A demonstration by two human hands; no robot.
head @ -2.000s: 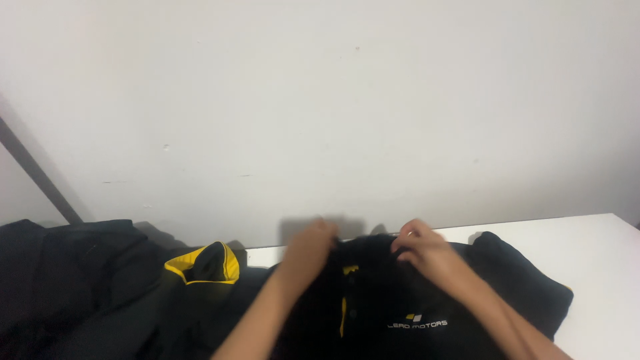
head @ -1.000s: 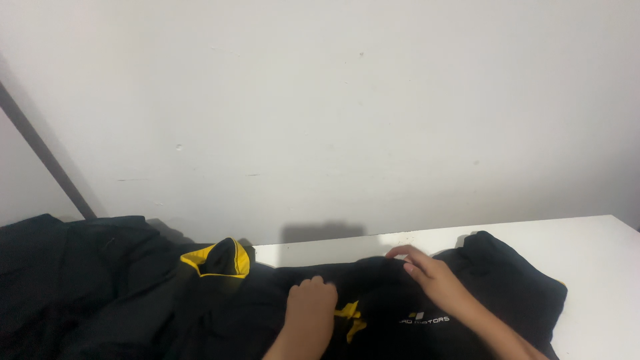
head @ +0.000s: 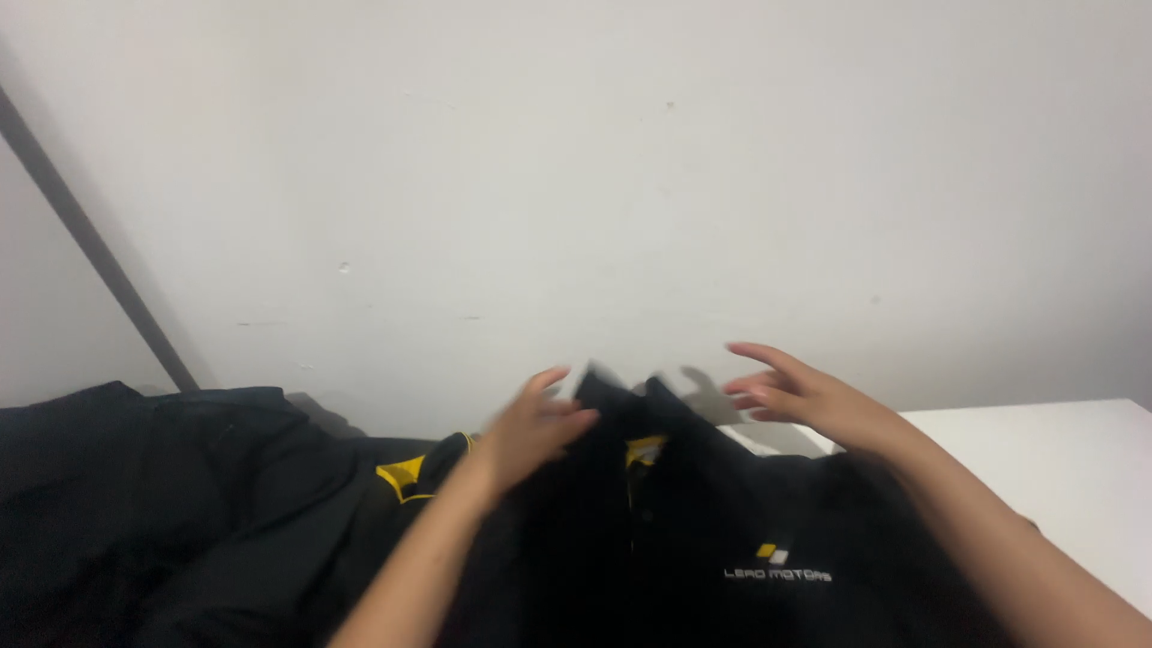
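Note:
A black polo-style shirt point(head: 693, 540) with yellow inside its neck opening and a small embroidered logo with writing on the chest lies in front of me. Its black collar point(head: 621, 396) stands up at the far edge, slightly blurred. Just left of the collar is my left hand point(head: 540, 427), fingers apart, holding nothing that shows. My right hand point(head: 774, 387) hovers to the right of the collar, above the shirt's shoulder, its fingers spread and nothing in them. The lower part of the shirt runs out of view.
Another black garment point(head: 180, 504) with a yellow-edged collar point(head: 405, 477) lies crumpled at the left, touching or close to the shirt. The white table top point(head: 1062, 450) shows at the right. A pale wall point(head: 576, 180) with a dark diagonal strip point(head: 99, 252) rises behind.
The shirt's collar, flat a second ago, now stands up. My left hand has moved from the shirt front up beside the collar, and my right hand has lifted off the shirt.

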